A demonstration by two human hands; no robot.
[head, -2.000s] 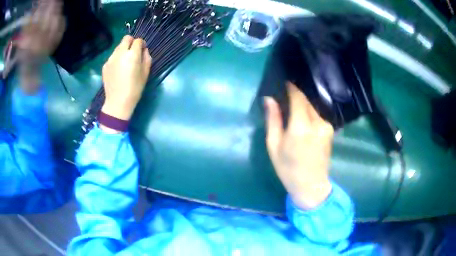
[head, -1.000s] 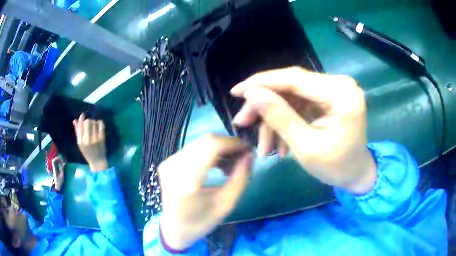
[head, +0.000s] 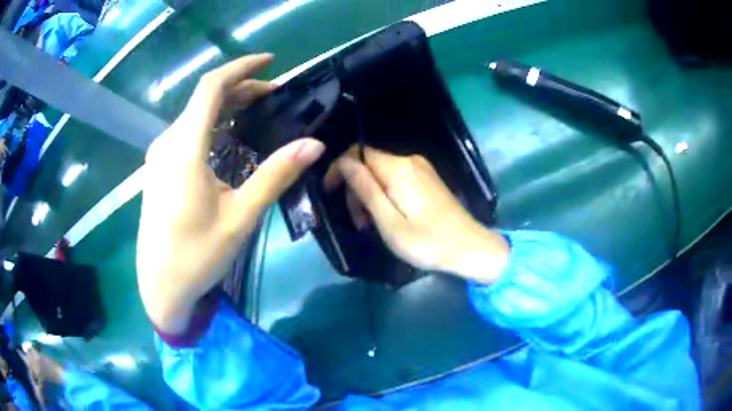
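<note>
The black plastic housing (head: 401, 80) lies open on the green mat in front of me, turned at a slant. My left hand (head: 209, 193) grips its left end, thumb on the near side and fingers over the far side. My right hand (head: 409, 201) reaches inside the housing with fingertips close together at a thin black cable (head: 355, 120) that runs down from the inner wall. The fingertips are partly hidden in the dark interior. A thin cable end (head: 372, 351) hangs out below the housing onto the mat.
The electric screwdriver (head: 570, 100) lies at the right, its cord trailing toward the bench edge. The cable bundle (head: 233, 152) is mostly behind my left hand. Another black housing (head: 60, 293) and a neighbour's hand (head: 44, 373) are at the left. A grey post (head: 76, 92) crosses the upper left.
My left hand has moved up to the housing's left end and holds it. My right hand has gone deeper into the housing. The neighbour's hand has left the other housing.
</note>
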